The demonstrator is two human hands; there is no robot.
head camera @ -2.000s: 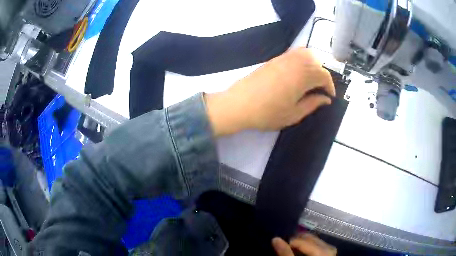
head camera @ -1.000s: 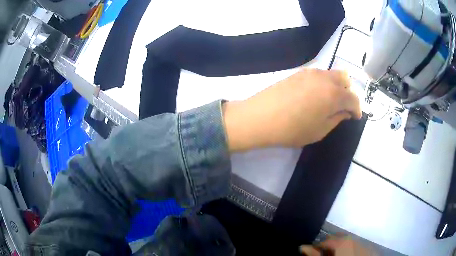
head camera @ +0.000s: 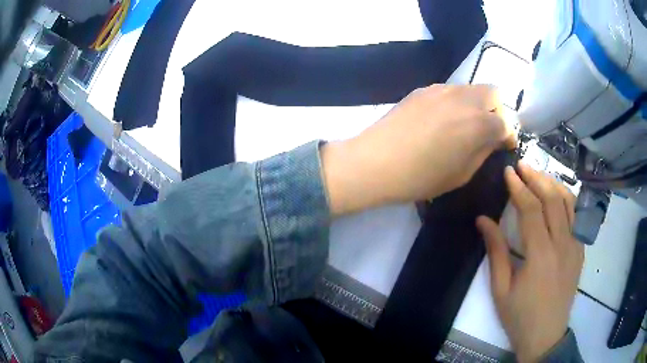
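A dark fabric strip (head camera: 440,276) runs from the lap over the table's front edge up to the needle area of the white sewing machine (head camera: 578,78). My left hand (head camera: 429,145) grips the strip's far end close beside the presser foot (head camera: 523,142), fingers curled; the fingertips are partly hidden. My right hand (head camera: 539,248) lies on the strip's right edge just in front of the foot, fingers spread, fingertips on the cloth. The needle itself cannot be made out.
Cut dark pieces (head camera: 333,74) lie left of the machine. A black phone (head camera: 630,291) lies at the right. A ruler tape (head camera: 351,298) follows the front edge. Yellow-handled scissors (head camera: 111,25) are at the far left, and a blue bin (head camera: 78,205) stands below the table.
My right hand has moved up from the table's front edge to the strip beside the foot. My left hand stays at the strip's far end. The camera view has shifted.
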